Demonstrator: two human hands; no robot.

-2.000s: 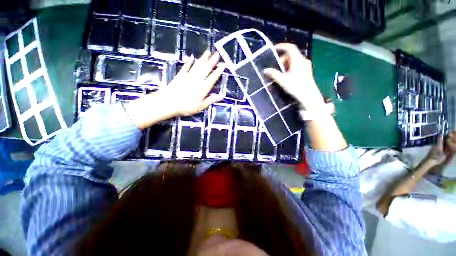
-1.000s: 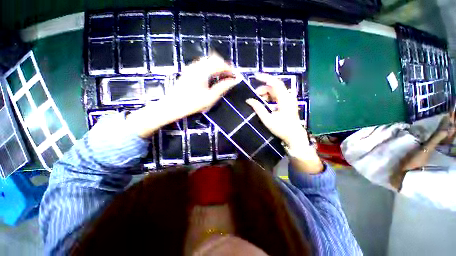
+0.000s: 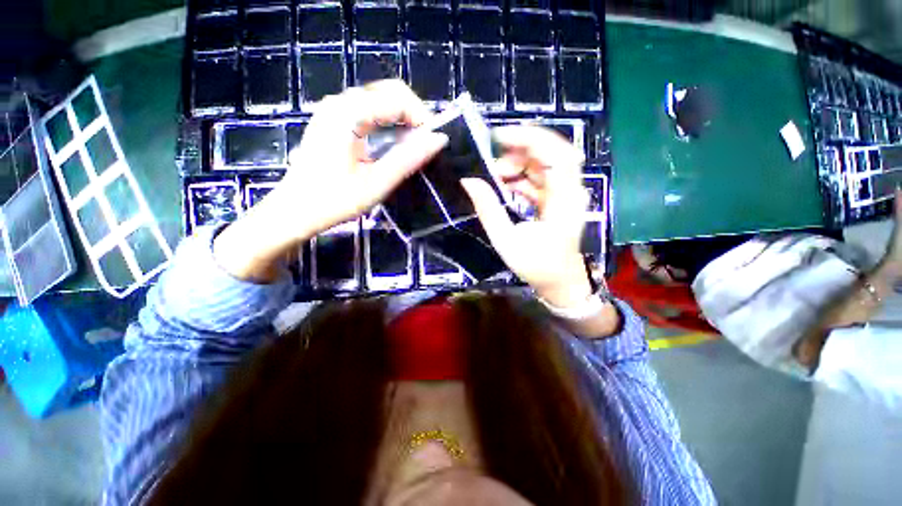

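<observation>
A dark adhesive sheet (image 3: pixel 435 203) with thin white dividing lines is held up between my hands over the parts tray. My left hand (image 3: pixel 366 148) pinches its upper left part between thumb and fingers. My right hand (image 3: pixel 539 208) holds its right side, thumb on the face, fingers blurred. The sheet looks bent, and its lower end hangs near the tray's front edge. The black parts tray (image 3: pixel 200 148) has rows of pockets with dark panels, partly hidden by my hands and the sheet.
An empty white grid sheet (image 3: pixel 97 184) lies at left beside another grey sheet (image 3: pixel 42 237). A blue stool (image 3: pixel 45 356) stands below. On the green bench are dark scraps (image 3: pixel 692 109) and a white square (image 3: pixel 793 140). Another tray (image 3: pixel 853 124) and a person's arm (image 3: pixel 841 321) are at right.
The sheet has moved from lying slanted over the tray to being raised and bent between both hands. My left hand has closed on its upper part. The view has shifted slightly.
</observation>
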